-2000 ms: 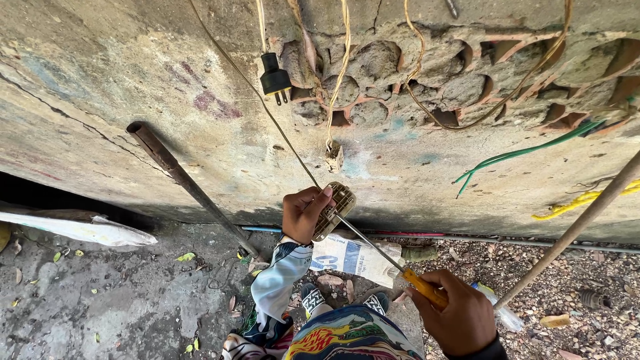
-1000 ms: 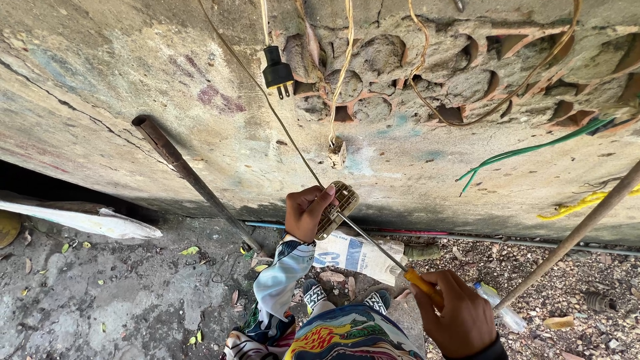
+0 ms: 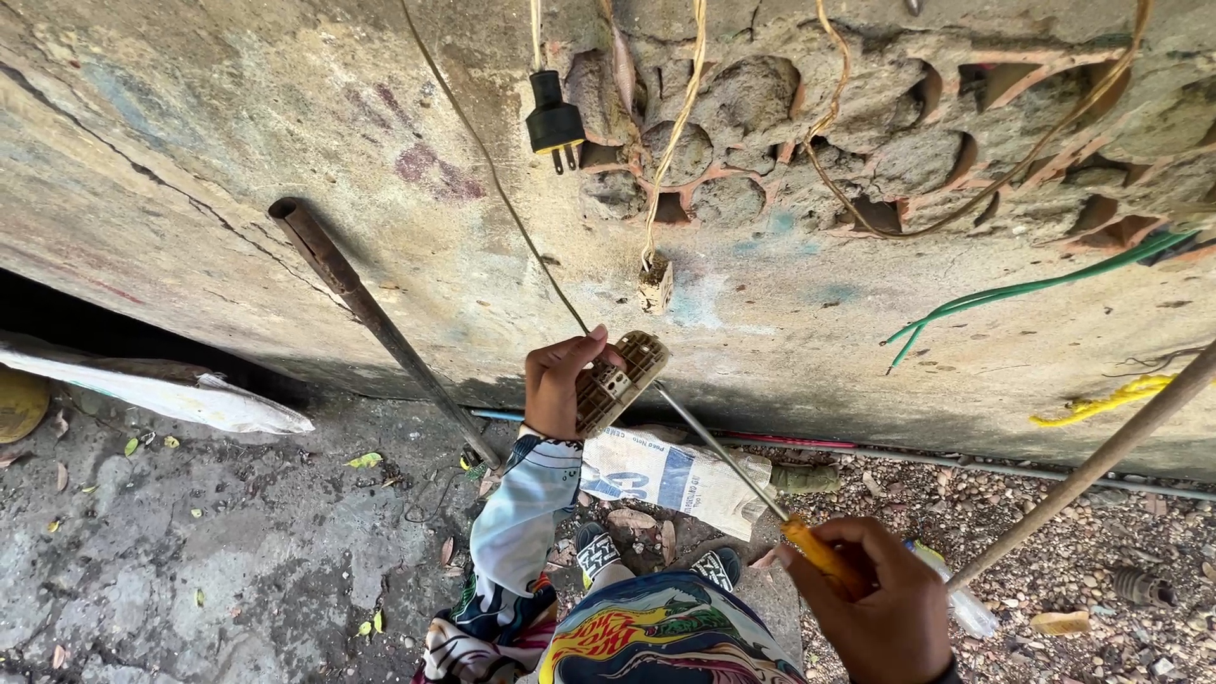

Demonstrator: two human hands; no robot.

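Note:
My left hand (image 3: 562, 382) holds a ribbed beige plastic electrical fitting (image 3: 635, 366), with a thin brown cable (image 3: 494, 171) running down the wall to it. In my right hand (image 3: 879, 598) is the yellow handle of a screwdriver (image 3: 727, 458); its long metal shaft points up and left, and the tip is at the fitting's right edge, whether touching I cannot tell. Above, a black two-prong plug (image 3: 555, 123) hangs on a pale cord. Beside it a twisted cord (image 3: 676, 133) ends in a small worn block (image 3: 655, 284) against the wall.
A rusty metal pipe (image 3: 366, 309) leans on the wall at left, a wooden pole (image 3: 1092, 475) slants at right. Green wires (image 3: 1026, 285) and a yellow rope (image 3: 1102, 399) stick out at right. A printed paper sack (image 3: 674, 475) lies by my feet at the wall's base, beside gravel.
The screwdriver's tip, earlier over the fitting's face, now shows at its right edge. My left hand still holds the fitting.

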